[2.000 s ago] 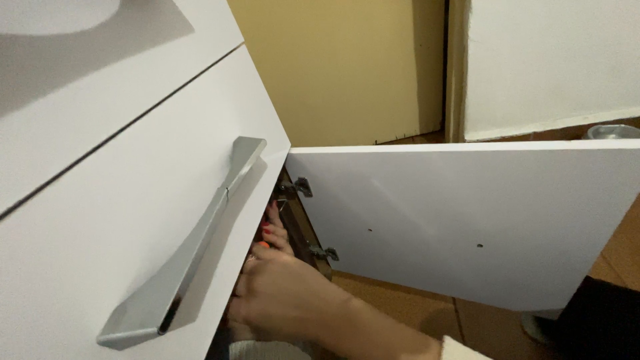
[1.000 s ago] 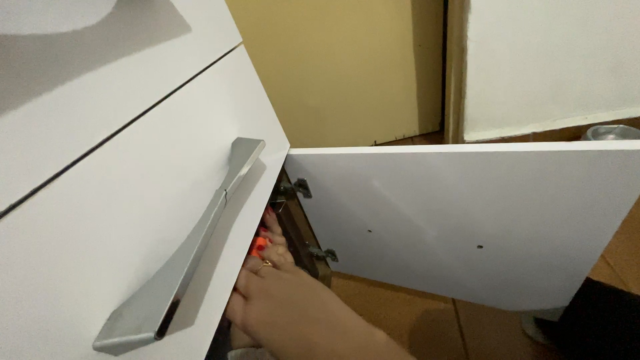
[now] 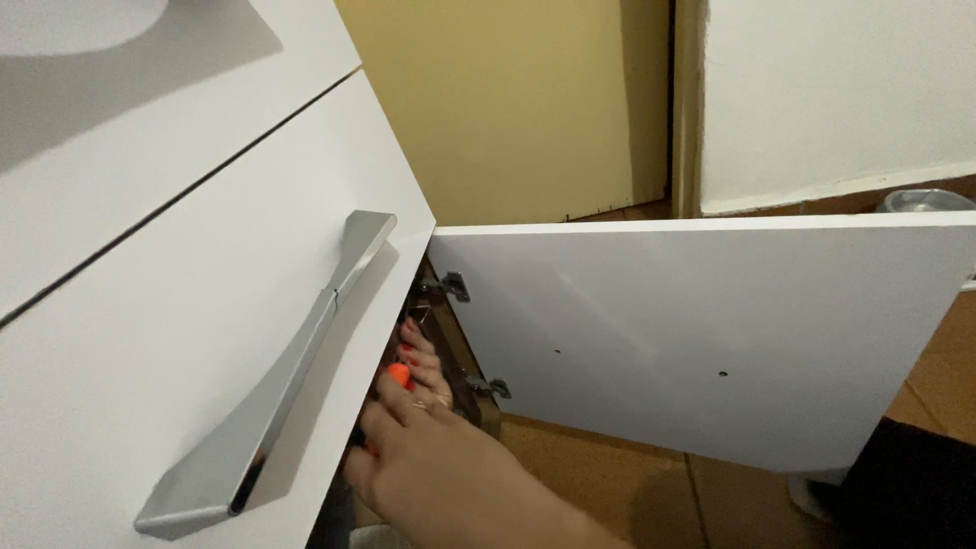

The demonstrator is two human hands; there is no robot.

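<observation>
My right hand [image 3: 435, 457] reaches from the lower right into the opening of a white cabinet. It wears a ring, and its bent fingers close around an orange object [image 3: 398, 374], mostly covered, perhaps a tool's handle. Just beyond are the fingers of my left hand [image 3: 427, 366], with red nails, close against the cabinet's inner side near a small metal edge [image 3: 418, 313]. What those fingers touch is hidden. The white cabinet door [image 3: 686, 328] stands wide on an upper metal hinge [image 3: 456, 286] and a lower metal hinge [image 3: 499, 387].
A long metal handle [image 3: 297, 358], cracked across its narrow part, is on the white front panel [image 3: 152, 351] at the left. Behind the cabinet door is a yellow door [image 3: 503, 107]. A clear bowl-like container [image 3: 926, 200] is by the wall; dark fabric [image 3: 907, 488] lies lower right.
My right hand has shifted slightly in the opening, and its light sleeve, seen two seconds ago, is out of view. More of the orange object shows than two seconds ago.
</observation>
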